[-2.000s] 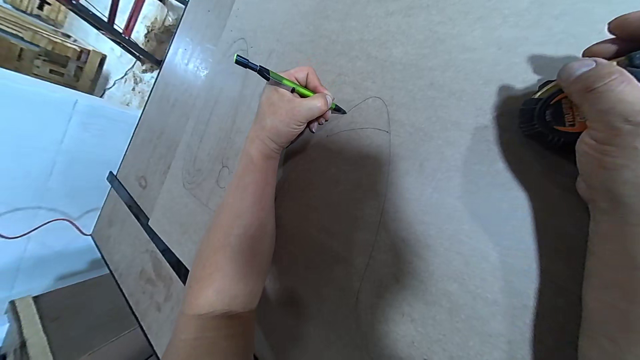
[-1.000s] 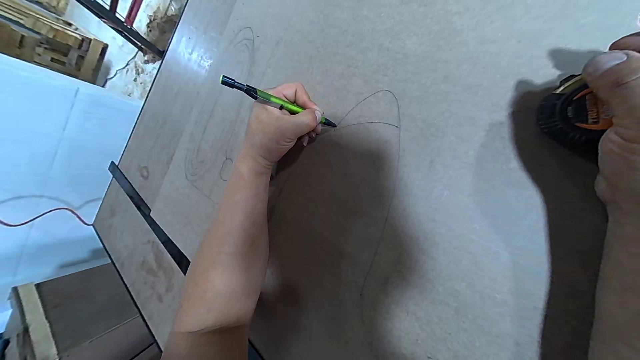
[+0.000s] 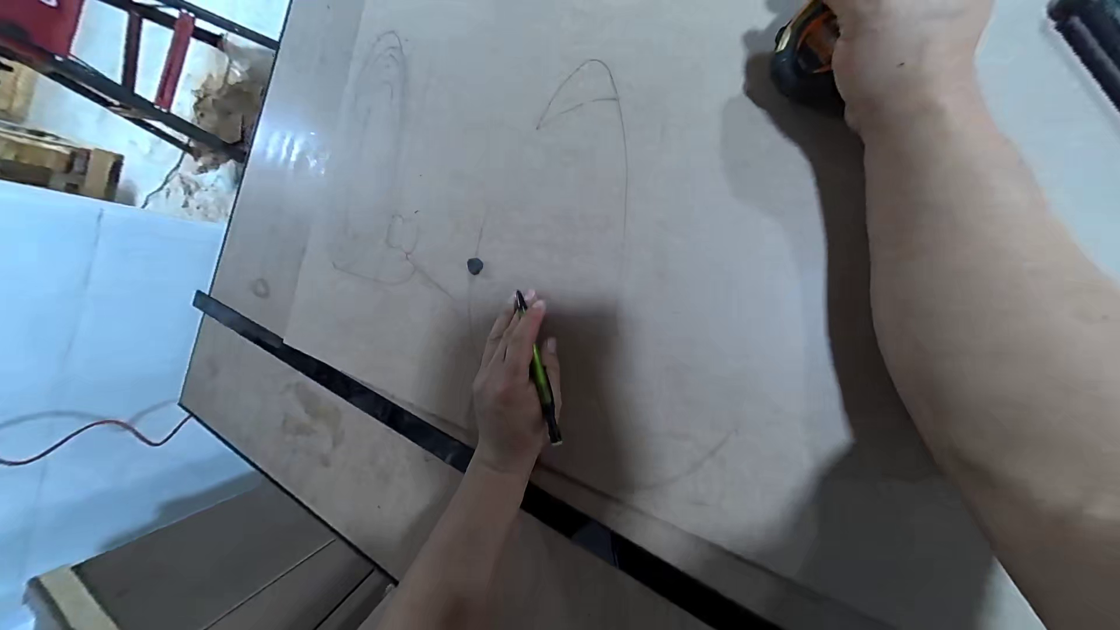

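My left hand rests on a large brown board, fingers extended, with a green and black pen or mechanical pencil held between thumb and fingers, its dark end toward the wrist. Thin curved pencil lines mark the board: a tall pointed outline beyond this hand and a nested outline at its left. A small dark spot lies just beyond the fingertips. At the upper right my right hand holds a black and orange tape measure on the board; its fingers are partly cut off by the frame.
A long black strip crosses the board's near side, passing by my left wrist. A dark object lies at the top right. Beyond the board's left edge are a red and black metal frame, wooden pallets, a red cable and a brown box-like piece.
My left hand has left the drawn curve near the pointed top and moved down the board; the pen has turned in its grip. The view has shifted. The tape measure is still in my right hand.
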